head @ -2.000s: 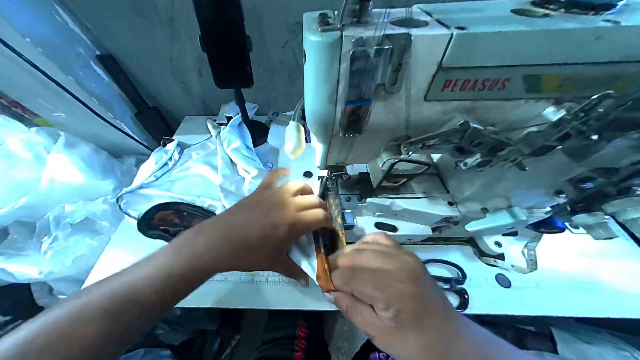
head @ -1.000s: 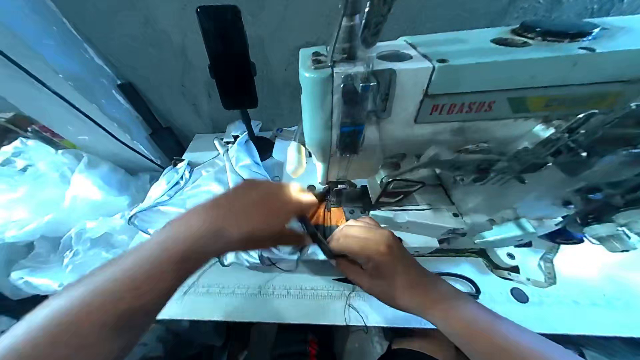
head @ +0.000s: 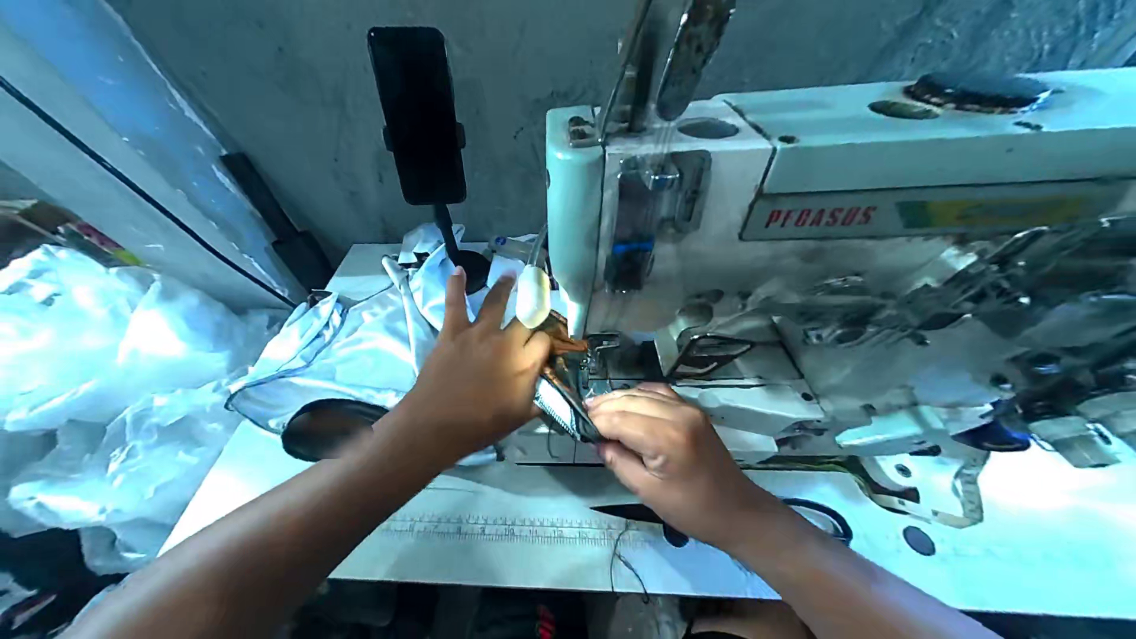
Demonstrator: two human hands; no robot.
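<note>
At the needle end of a Pegasus industrial sewing machine, a piece of fabric in orange, black and white lies just in front of the presser foot. My right hand pinches its near dark edge between thumb and fingers. On the left side of the piece rests my left hand, index and middle fingers spread out over pale fabric; its thumb side touches the orange part, and whether it grips is hidden. White garment pieces with dark edging are heaped to the left.
A phone on a stand rises behind the table. Clear plastic bags lie at the left. Along the table's front edge runs a ruler tape, with a loose dark thread beside it. Black-handled scissors lie partly under my right arm.
My left hand has gone from closed fingers near the needle to spread fingers left of it. The fabric now slants toward the lower right, with its orange part left of the needle.
</note>
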